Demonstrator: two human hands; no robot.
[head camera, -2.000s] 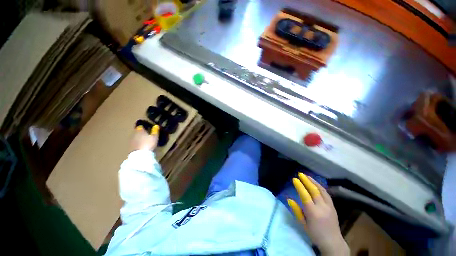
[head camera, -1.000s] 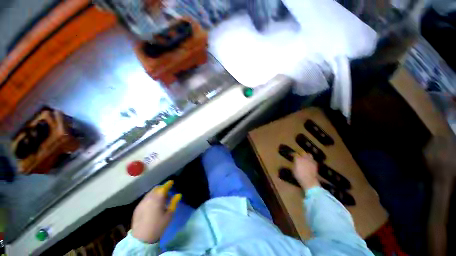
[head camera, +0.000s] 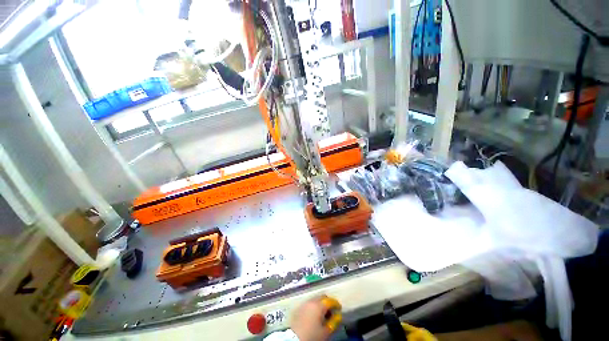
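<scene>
My left hand (head camera: 316, 320), with yellow finger cots, is at the bottom centre by the white front edge. Its fingers are curled, and what lies under them is unclear. My right hand (head camera: 417, 332) is mostly cut off by the bottom edge; its yellow fingertips are against a dark elongated black part (head camera: 392, 321). The left orange-brown fixture (head camera: 193, 272) bears a glossy black housing (head camera: 189, 250). The right fixture (head camera: 338, 230) also bears a black housing (head camera: 346, 203), with the metal machine head (head camera: 319, 190) down over it.
An orange axis cover (head camera: 247, 178) runs behind the fixtures. Bagged dark parts (head camera: 427, 186) and white foam wrap (head camera: 507, 230) lie at right. The red stop button (head camera: 256, 324) and a green button (head camera: 414, 276) are on the front edge. A loose black block (head camera: 132, 262) stands at left.
The view has lifted and swung towards the machine. My right hand has left the housings on the right cardboard and is now at the bottom edge with a dark part. My left hand appears nearer the front edge.
</scene>
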